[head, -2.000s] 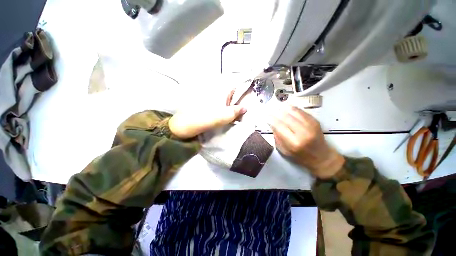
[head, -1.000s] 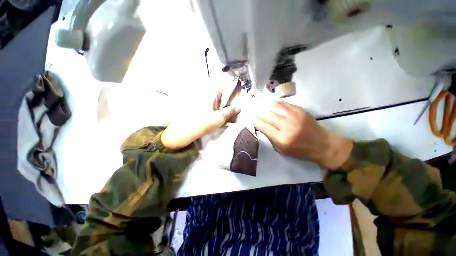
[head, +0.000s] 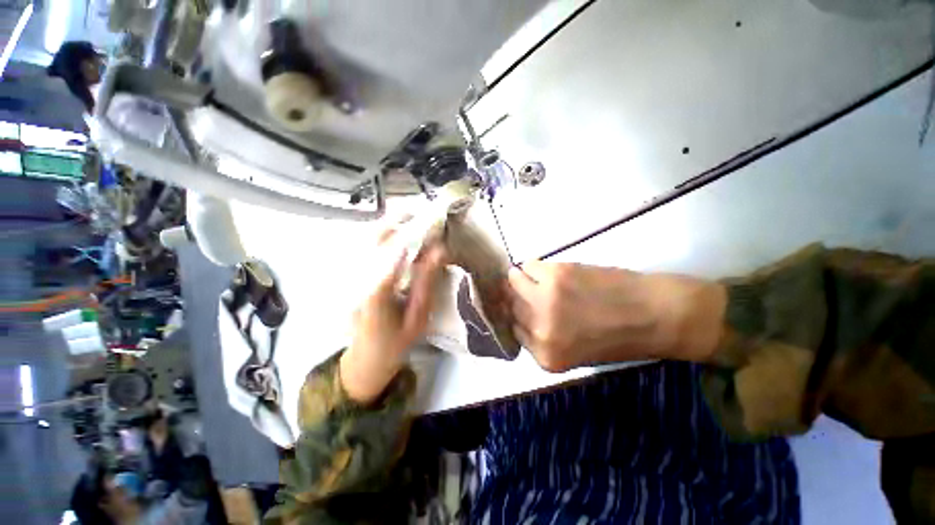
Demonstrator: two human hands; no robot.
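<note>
The light grey-beige fabric (head: 474,244) stands up in a fold just below the sewing machine's needle area (head: 458,185). The dark brown piece (head: 477,320), with a pale stitch line, hangs at its lower end above the table's front edge. My left hand (head: 395,316) has its fingers on the fabric's left side and holds it. My right hand (head: 559,311) pinches the fabric's right side; its fingertips are partly hidden by the cloth. The needle and presser foot are too small and blurred to tell apart.
The white machine head (head: 410,51) with a cream knob (head: 292,99) fills the top. Crumpled grey-beige and brown pieces (head: 256,359) lie at the table's left edge. People (head: 154,497) show at lower left, and another person (head: 77,70) at upper left.
The view has swung and tilted to the left, showing the workshop. The fabric is now lifted and folded up between my hands. My right hand has moved lower, beside the brown piece.
</note>
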